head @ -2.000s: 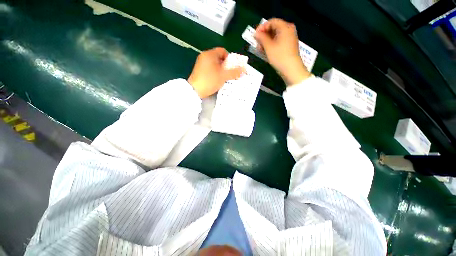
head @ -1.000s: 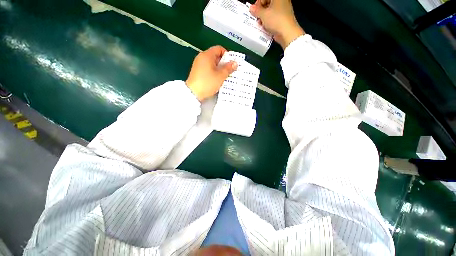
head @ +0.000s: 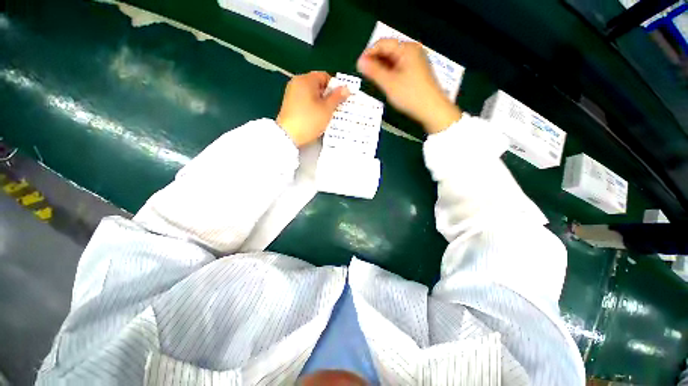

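Note:
My left hand point(head: 308, 108) grips the upper end of the white label strip point(head: 351, 132), thumb on top. The strip shows rows of short black print and hangs folded toward my body over the green bench. My right hand point(head: 403, 75) is just right of and above the strip's top end, fingers curled together and slightly blurred. Whether it pinches a label cannot be made out. Behind it a white carton point(head: 445, 74) with blue lettering is partly covered by the hand. Another carton point(head: 290, 16) lies up and left, cut by the frame's top.
More white cartons lie in a row to the right, one point(head: 525, 129) beside my right sleeve, another point(head: 595, 183) farther on. They are on the dark green conveyor belt point(head: 348, 47). A dark bar with a pale end point(head: 601, 236) juts in at right. Yellow-black tape point(head: 26, 197) marks the floor at left.
My right hand has come down from the top carton toward the strip. The cartons have shifted: the one it was touching is now farther up and left. My left hand stays nearly in place.

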